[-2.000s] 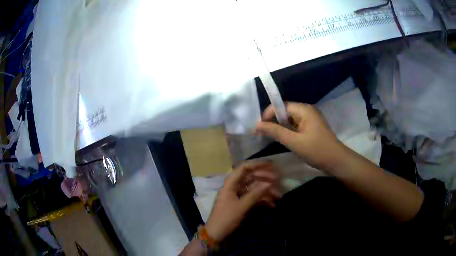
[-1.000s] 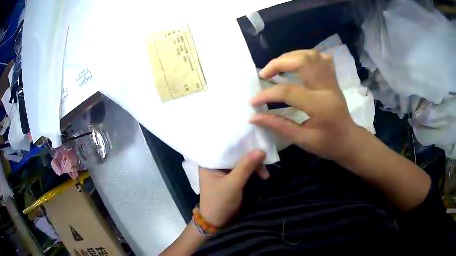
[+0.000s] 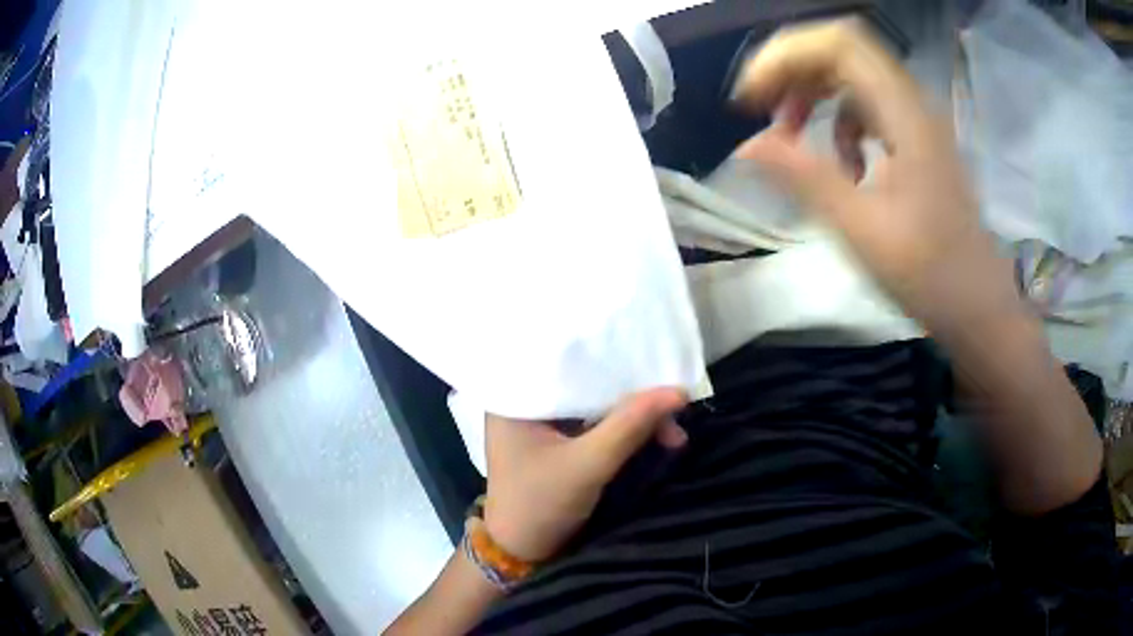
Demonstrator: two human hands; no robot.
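Note:
A white cloth panel (image 3: 584,273) spreads from the table over its front edge towards my lap. A tan printed ticket (image 3: 457,162) lies on it. My left hand (image 3: 578,466) pinches the panel's near corner between thumb and fingers. My right hand (image 3: 857,162) is raised to the right of the panel, blurred, with curled fingers. I cannot tell whether it holds anything. A narrow white strip (image 3: 654,75) hangs at the panel's upper right edge.
White pieces (image 3: 795,292) lie below the table edge, beside the panel. Sheer cloth is heaped (image 3: 1056,137) at the right. At the left are a grey metal surface (image 3: 336,435), a pink object (image 3: 154,391) and a cardboard box (image 3: 186,534). The panel is overexposed at the top.
The panel and ticket have come into view and the panel's corner is now in my left hand. My right hand has let go of the panel edge and moved up and right.

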